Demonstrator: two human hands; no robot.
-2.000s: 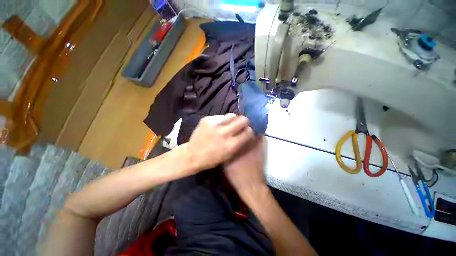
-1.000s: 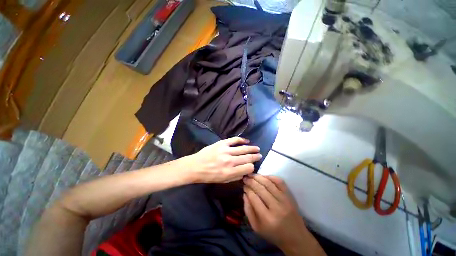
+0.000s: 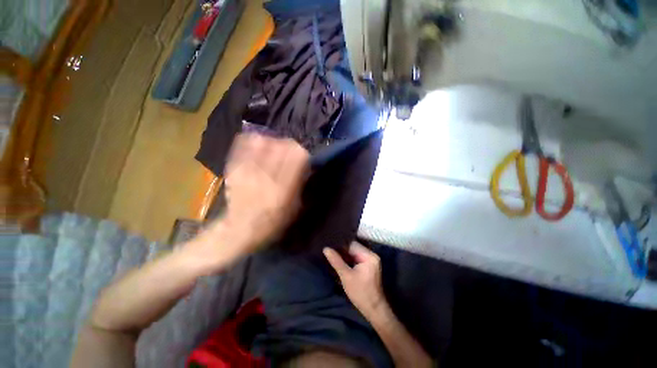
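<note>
A dark brown-black garment (image 3: 288,90) lies in loose folds to the left of the sewing machine (image 3: 497,54), with a navy part running to the lit needle area. My left hand (image 3: 263,183) is blurred and lies over the garment's left side; its fingertips are not clear. My right hand (image 3: 358,272) is at the garment's lower edge, just off the table's front edge, with thumb and forefinger at the dark cloth. The presser foot and needle are partly lost in the lamp glare.
Scissors (image 3: 533,172) with yellow and red handles lie on the white table (image 3: 432,215). Blue snips (image 3: 630,241) lie near its right end. A grey tray (image 3: 194,61) with red items sits on cardboard (image 3: 155,136) at left. Something red (image 3: 230,341) is below.
My left hand has moved left and up, away from my right hand. My right hand is lower, at the table's front edge. A dark brown panel now spreads beside the needle area. The view has shifted.
</note>
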